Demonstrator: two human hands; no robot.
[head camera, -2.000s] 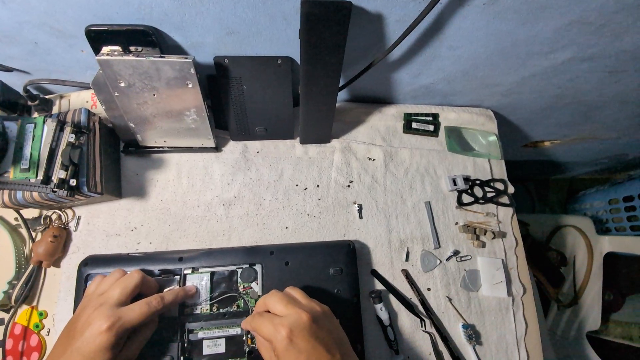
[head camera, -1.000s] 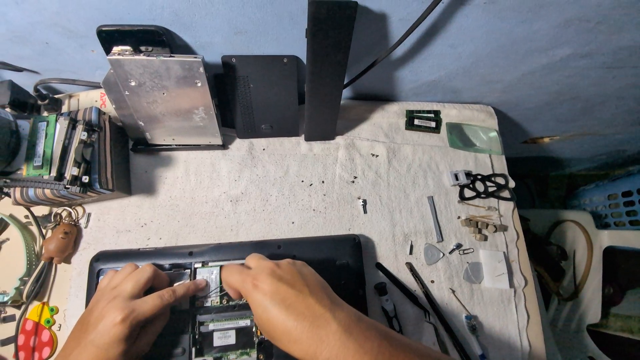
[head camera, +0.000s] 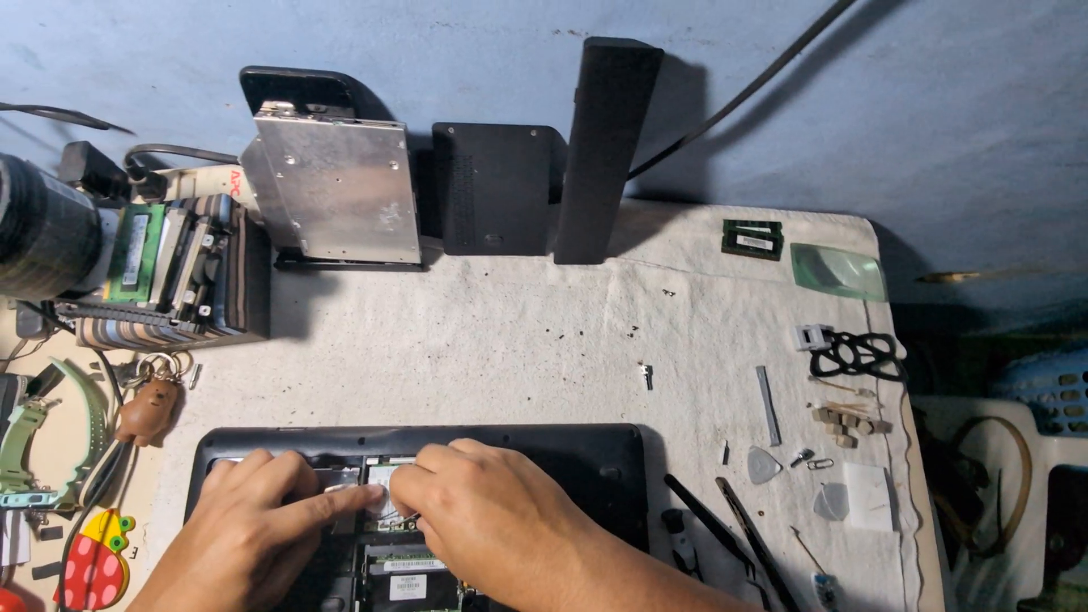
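Note:
An upside-down black laptop base (head camera: 544, 455) lies at the near edge of the cloth, its inner bays uncovered. My left hand (head camera: 268, 518) rests over its left side, index finger stretched out onto a silvery card (head camera: 382, 489) in the upper bay. Right beside that fingertip, my right hand (head camera: 476, 501) is bent down over the same bay with thumb and fingers drawn together. Thin wires show near its fingertips; whether it pinches one is hidden. Below the bay, a memory module (head camera: 408, 563) bears a white label.
Against the wall lean a metal optical drive (head camera: 340, 187), a black cover panel (head camera: 493, 191) and a black laptop battery (head camera: 605, 153). Tweezers (head camera: 714, 523), a guitar-pick-shaped opener (head camera: 763, 465) and a screwdriver (head camera: 823, 586) lie at right. Memory modules (head camera: 752, 240) sit farther back; a striped box (head camera: 246, 280) stands left.
My right hand has moved from the lower right of the open bay up to beside my left index finger, which stays on the card. The view has shifted slightly.

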